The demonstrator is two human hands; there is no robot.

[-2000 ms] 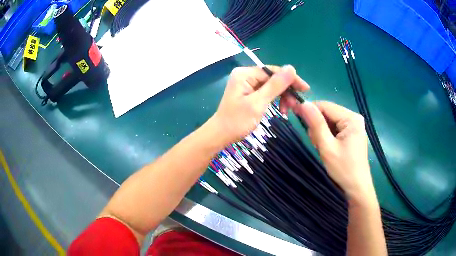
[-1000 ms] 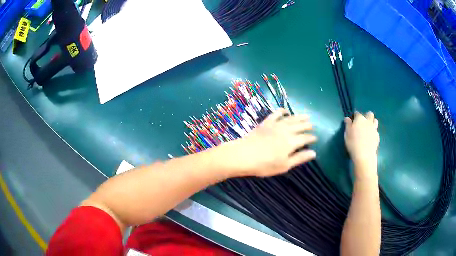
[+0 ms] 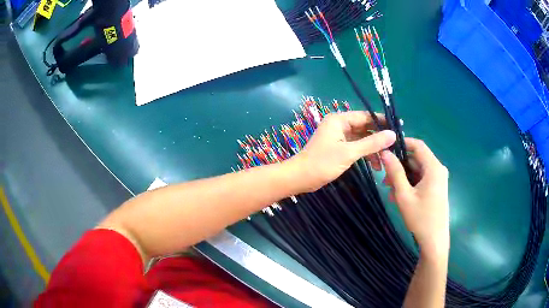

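Note:
My left hand holds a black multi-core cable between thumb and fingers. Its end points up and away, with a white tube and fanned coloured cores with orange ferrules. My right hand is closed around a smaller cable group, a few cables with white tubes and orange-tipped cores, just right of the single cable. The two hands are close together over the main cable bundle. The bundle's dense fringe of coloured tips lies left of my left hand, partly hidden by my left forearm.
A white paper sheet lies ahead, with a heat gun to its left. Coiled cables lie beyond the paper. Blue bins stand at the far right. A silver-white strip runs along the near edge. Cables curve along the right.
The small cable group from the right is now lifted in my right hand over the bundle. My left hand has moved up from the bundle and taken hold of a single cable.

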